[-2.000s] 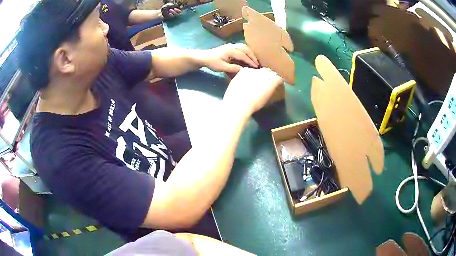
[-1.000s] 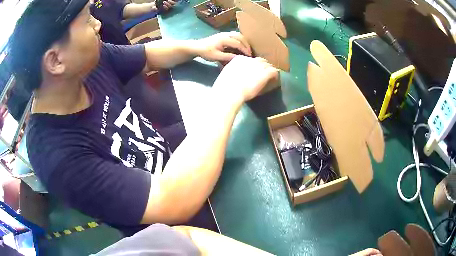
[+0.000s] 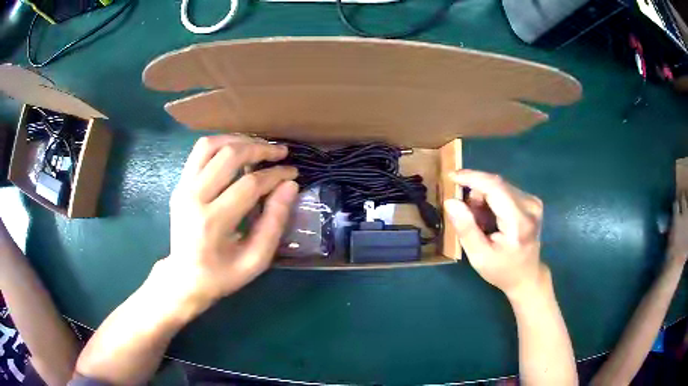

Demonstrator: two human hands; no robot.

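A shallow brown mailer box (image 3: 450,162) lies open in front of me, its long lid (image 3: 332,87) standing open behind it. A black coiled cable bundle (image 3: 354,170) lies across the back of the box. A dark power adapter (image 3: 385,246) lies at the front right. A greyish item in clear plastic (image 3: 308,220) lies at the front left. My left hand (image 3: 230,215) is over the box's left end, fingertips at the cable and bagged item; its grip is unclear and it hides that end. My right hand (image 3: 504,230) has its thumb and index finger on the right wall.
Another open box (image 3: 89,170) with cables and an adapter stands at the left. Other people's arms (image 3: 34,301) show at the left edge and at the right edge (image 3: 649,301). Grey-black equipment (image 3: 562,19), a white cord loop (image 3: 209,15) and dark cables lie at the back.
The view has swung from the neighbouring worker on the left to the box in front of me. Both my hands now show at this box.
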